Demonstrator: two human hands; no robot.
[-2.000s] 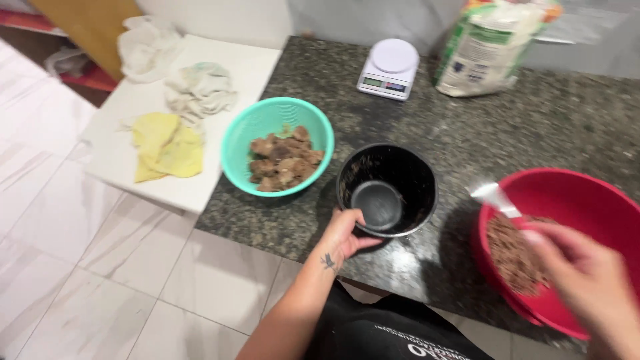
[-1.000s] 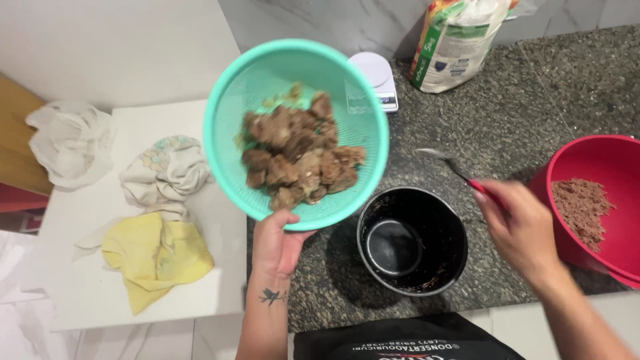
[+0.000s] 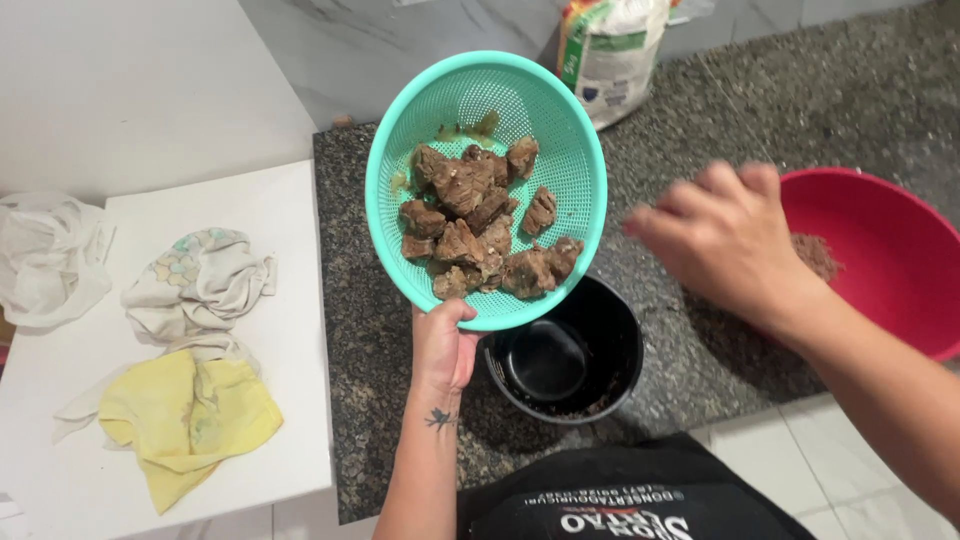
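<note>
My left hand [image 3: 444, 346] grips the near rim of a turquoise plastic colander [image 3: 387, 247], which is tilted and raised over the counter. Chunks of cooked meat [image 3: 465, 187] lie in it. Partly beneath the colander stands a black pot [image 3: 551, 360] with bits of residue on its inner wall. My right hand [image 3: 712, 232], blurred, is between the colander and a red bowl [image 3: 885, 262]. Its fingers are curled; whether they hold anything is hidden. Shredded or ground brown meat [image 3: 816, 255] shows in the red bowl, partly behind my right hand.
A printed plastic bag [image 3: 615, 60] stands at the back of the dark granite counter [image 3: 757, 97]. On the white surface [image 3: 300, 435] to the left lie a yellow cloth [image 3: 187, 420], a pale patterned cloth [image 3: 199, 281] and a crumpled white plastic bag [image 3: 49, 259].
My left hand has left the black pot's rim and lifted the colander off the counter. The utensil seen in my right hand earlier no longer shows.
</note>
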